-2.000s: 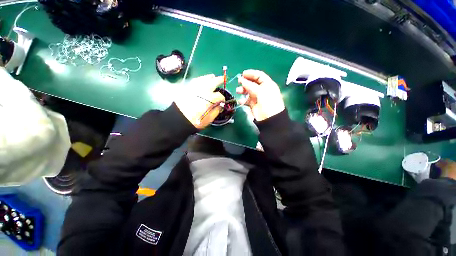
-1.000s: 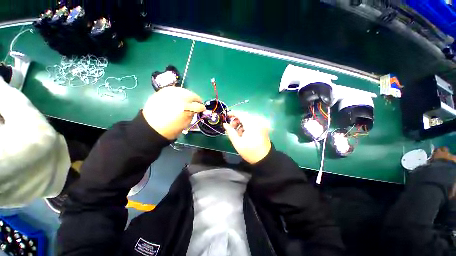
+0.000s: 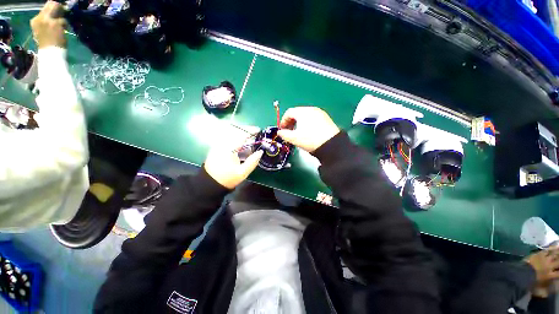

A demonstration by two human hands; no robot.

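Observation:
A round black base cup with coloured wires stands open side up near the bench's front edge. My left hand is at its left side, thumb and fingers at the rim and wires. My right hand is at its upper right, fingertips closed on the wire leads. A red lead with a white connector sticks up beyond the cup. The exact grip of my left fingers is too blurred to tell. A loose lens module lies up and to the left.
Two white housings with wired modules stand right. Thin clear loops and stacked black modules are left. A small coloured box is by the rail. Another person's hand is upper left, another's lower right.
My right hand has moved from the cup's lower right to its upper right, onto the wires. My left hand has dropped to its lower left. The left neighbour's hand has come into view.

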